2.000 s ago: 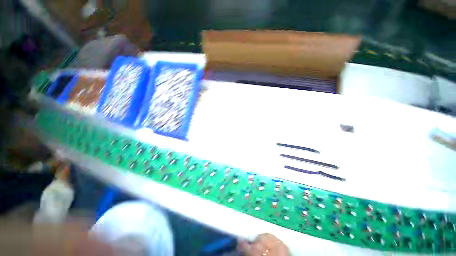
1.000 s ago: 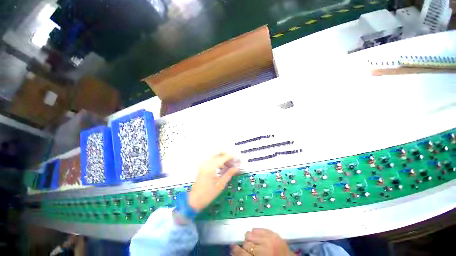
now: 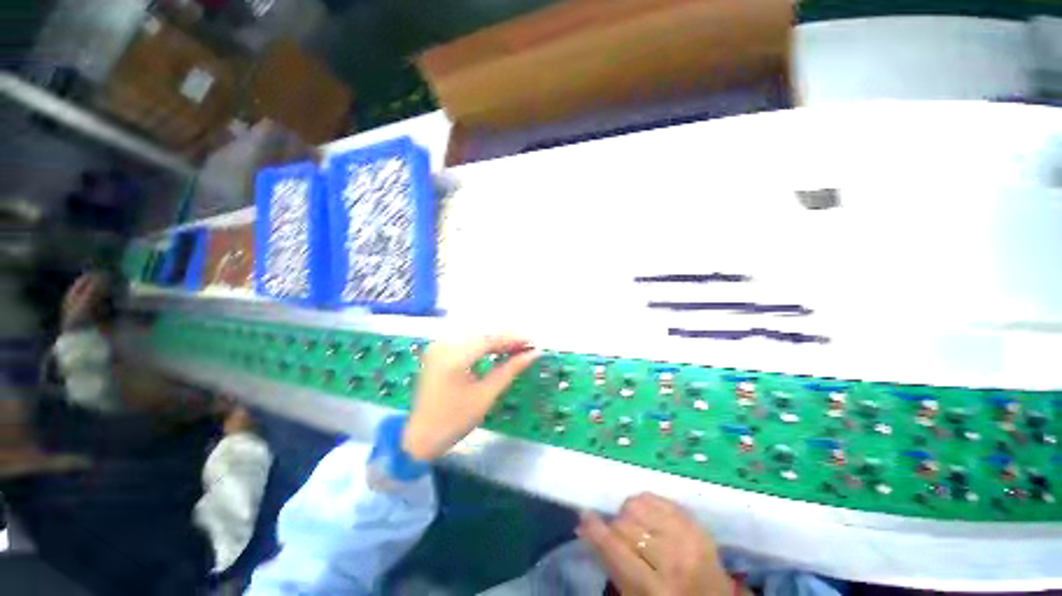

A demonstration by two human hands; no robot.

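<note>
A long strip of green circuit boards (image 3: pixel 745 431), dotted with small parts, runs along the near table edge. My left hand (image 3: pixel 457 394), with a blue band at the wrist, is over the strip. Its thumb and forefinger are close together at the strip's far edge; blur hides whether a small part is between them. My right hand (image 3: pixel 655 545), with a ring, rests at the pale near rail with curled fingers; whether it holds anything cannot be told. Three thin dark strips of parts (image 3: pixel 729 309) lie on the white surface beyond the boards.
Two large blue bins (image 3: pixel 382 233) hold silvery parts, with reddish-brown parts (image 3: pixel 231 259) and a smaller blue bin (image 3: pixel 184 259) farther left. An open cardboard box (image 3: pixel 606 70) stands behind. A small grey piece (image 3: pixel 819 198) lies at right. Another person's hands and pale sleeves (image 3: pixel 233 495) are at left.
The view has shifted, so bins and box appear higher and farther right. My left hand still reaches over the boards, now farther left of the dark strips. My right hand stays by the near rail.
</note>
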